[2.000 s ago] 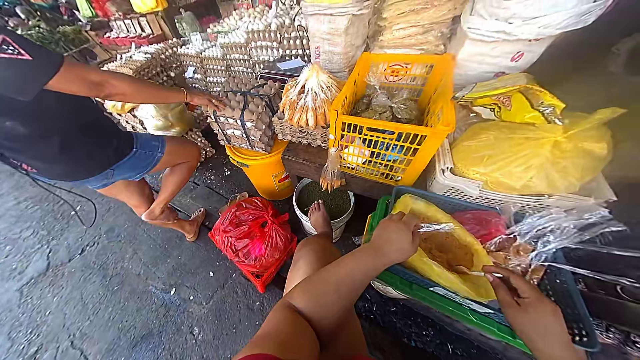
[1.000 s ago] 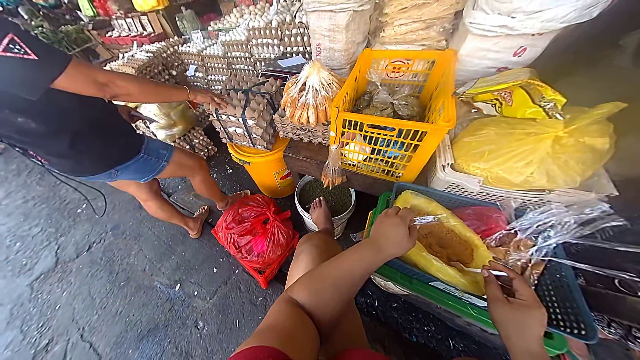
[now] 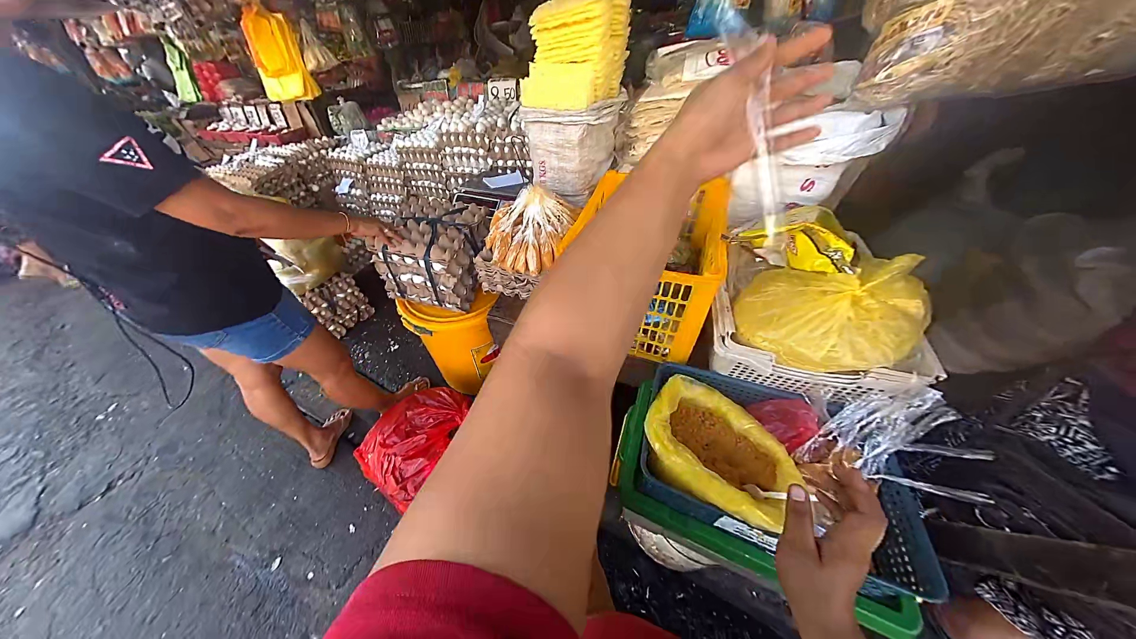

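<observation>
My left hand [image 3: 741,111] is raised at the upper middle, its fingers spread and blurred. A clear plastic strip or small bag [image 3: 763,151] hangs at its palm; whether the fingers grip it cannot be told. Low on the right, my right hand [image 3: 830,541] pinches the pale handle of a scoop or spoon [image 3: 785,495] at the edge of a yellow plastic bag [image 3: 661,426]. Brown powder or grains [image 3: 719,444] fill that bag. It sits in a blue plastic basket [image 3: 923,568], beside a red bag [image 3: 785,422] and bunched clear plastic bags [image 3: 887,426].
A green tray [image 3: 754,555] lies under the blue basket. Behind stand a yellow crate [image 3: 679,311] and a white basket [image 3: 741,362] with a yellow bag [image 3: 834,311]. At left, a person [image 3: 160,213] touches stacked egg trays [image 3: 430,257] over a yellow bucket [image 3: 457,342]. A red bag [image 3: 413,444] sits below.
My left hand has risen from the yellow bag of brown powder to above the crate. My right hand stays by that bag. The view has tilted up.
</observation>
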